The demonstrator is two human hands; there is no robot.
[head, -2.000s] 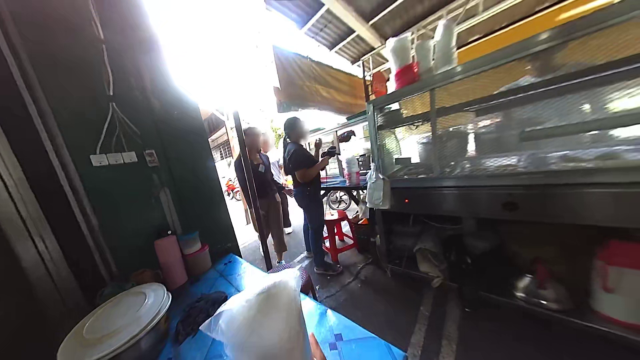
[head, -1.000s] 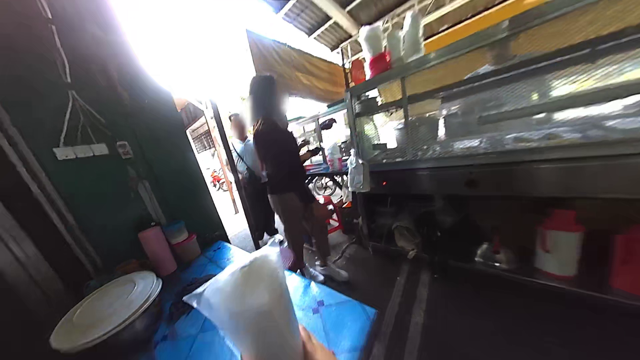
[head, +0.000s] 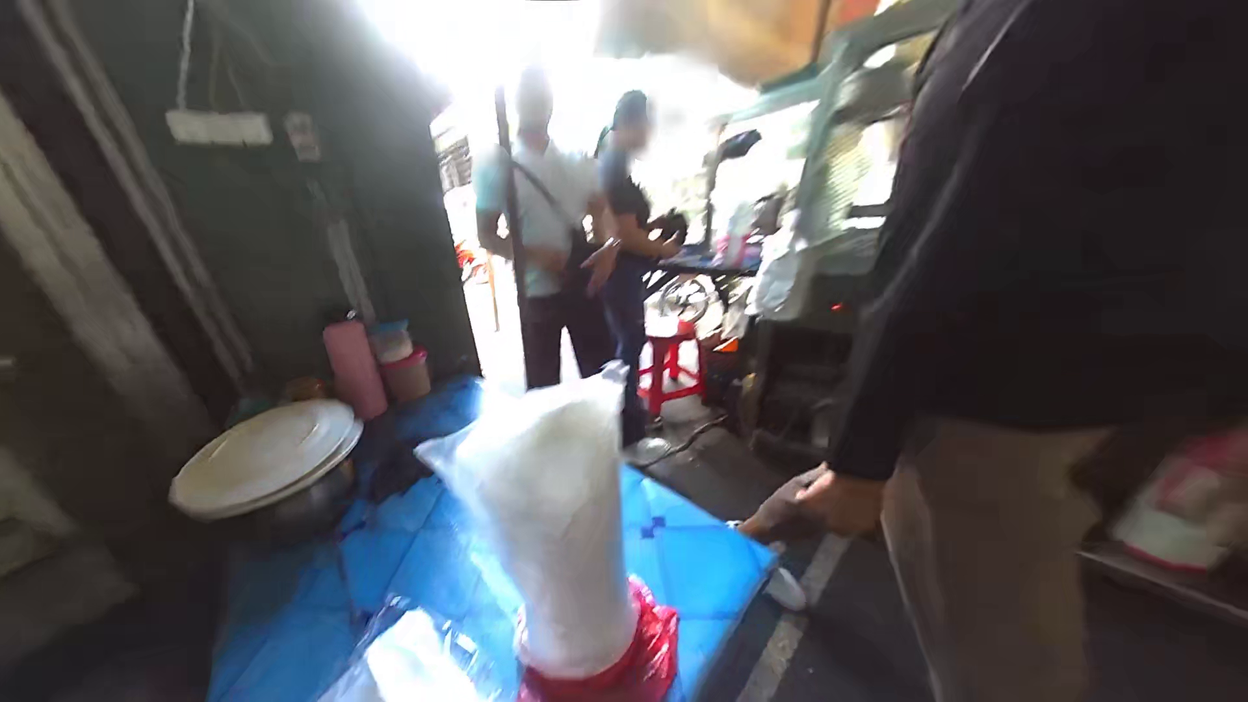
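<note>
Neither my left hand nor my right hand shows in the head view now. A tall, filled translucent white plastic bag (head: 546, 517) stands upright near the bottom middle, with a crumpled red plastic bag (head: 648, 653) around its base. Both are over the blue table covering (head: 692, 565). Left of them lies a clear plastic bag (head: 419, 658) with something white in it. What touches the bags below the frame's edge is hidden.
A pot with a pale round lid (head: 268, 458) stands at left, near a pink container (head: 354, 369). A person in dark clothes (head: 1063, 214) is close on the right. Two people (head: 551, 224) stand beyond the table, near a red stool (head: 671, 366).
The fingers seen at the white bag's base a second ago are out of sight. The red bag now shows there. The person in dark clothes has come much closer, on the right.
</note>
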